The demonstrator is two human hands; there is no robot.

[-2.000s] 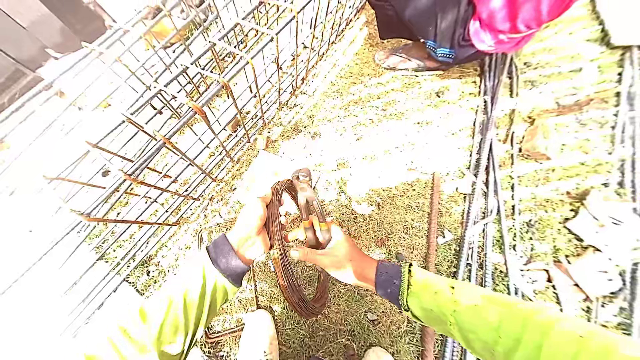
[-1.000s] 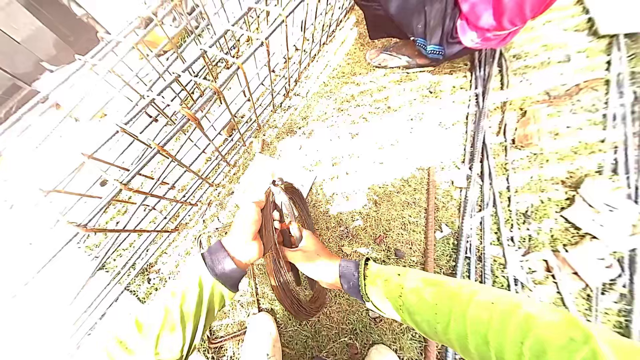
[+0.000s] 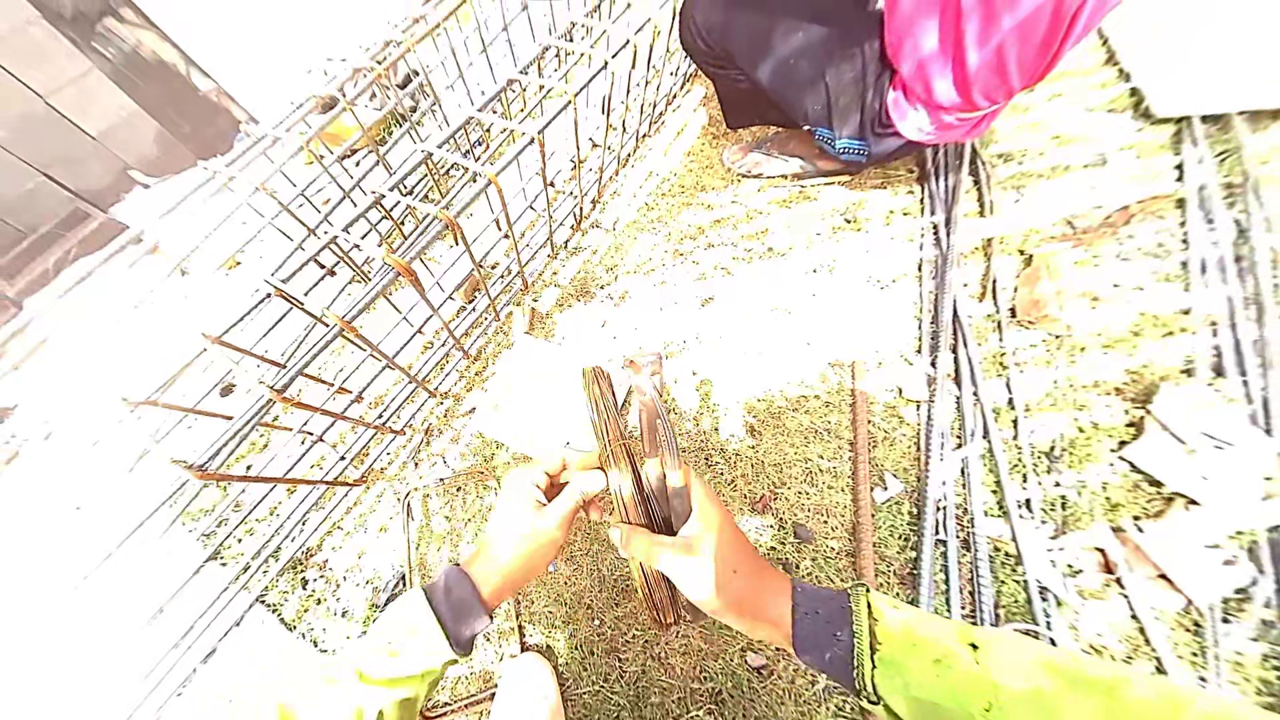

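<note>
My right hand [image 3: 705,555] grips a coil of thin brown tie wire [image 3: 622,455] together with a pair of metal pliers or nippers [image 3: 655,420], whose head points up and away from me. The coil is seen nearly edge-on, to the left of the tool. Close against the coil's left side, my left hand [image 3: 535,515] has its thumb and fingers pinched together; whether a wire end lies between them cannot be told.
A rebar cage [image 3: 450,160] with rusty projecting bar ends stands at the left. A person in dark trousers [image 3: 790,60] is at the top. One rusty bar [image 3: 862,470] and a bundle of rebar [image 3: 940,400] lie on the grass at the right.
The coil has turned from showing its open loop to nearly edge-on. My left hand has come off the loop to a pinch beside it. My right hand still holds the tool.
</note>
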